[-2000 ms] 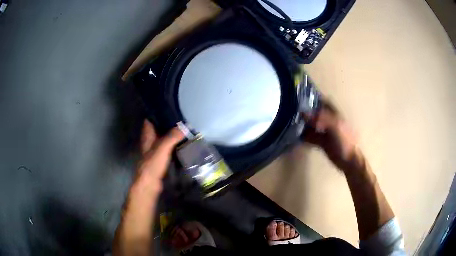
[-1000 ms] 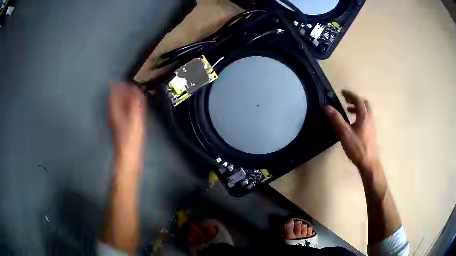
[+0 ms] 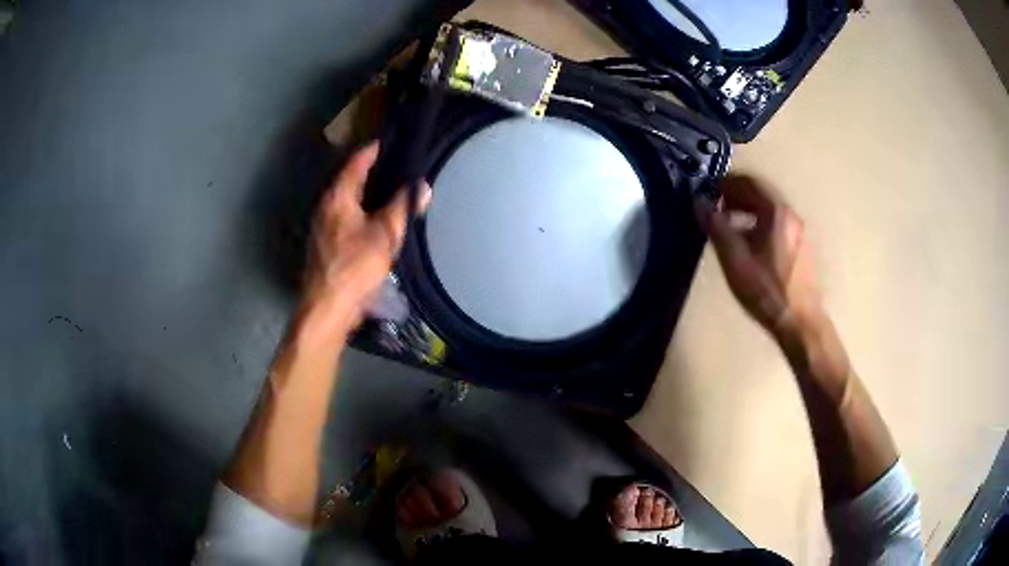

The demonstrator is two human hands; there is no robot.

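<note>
A square black base housing (image 3: 620,381) with a round white centre plate (image 3: 539,227) lies in front of me over the cardboard's left edge. A power supply board (image 3: 503,72) with yellow edges sits at its upper left. A control board (image 3: 415,341) is at its lower left corner, blurred. Black power cord (image 3: 631,72) lies along the upper edge. My left hand (image 3: 360,238) grips the housing's left edge, thumb on top. My right hand (image 3: 763,243) is at the upper right corner, fingers curled; whether it grips the edge or the cord is unclear.
A second black housing (image 3: 819,50) with a white disc lies at the top right on the tan cardboard sheet (image 3: 874,254). Grey floor (image 3: 133,221) spans the left. My feet in open sandals (image 3: 443,514) are at the bottom, with small yellow pieces on the floor beside them.
The housing has turned clockwise; the power supply board moved up and the control board moved left. My left hand came from the floor side onto the left edge. My right hand's fingers curled in.
</note>
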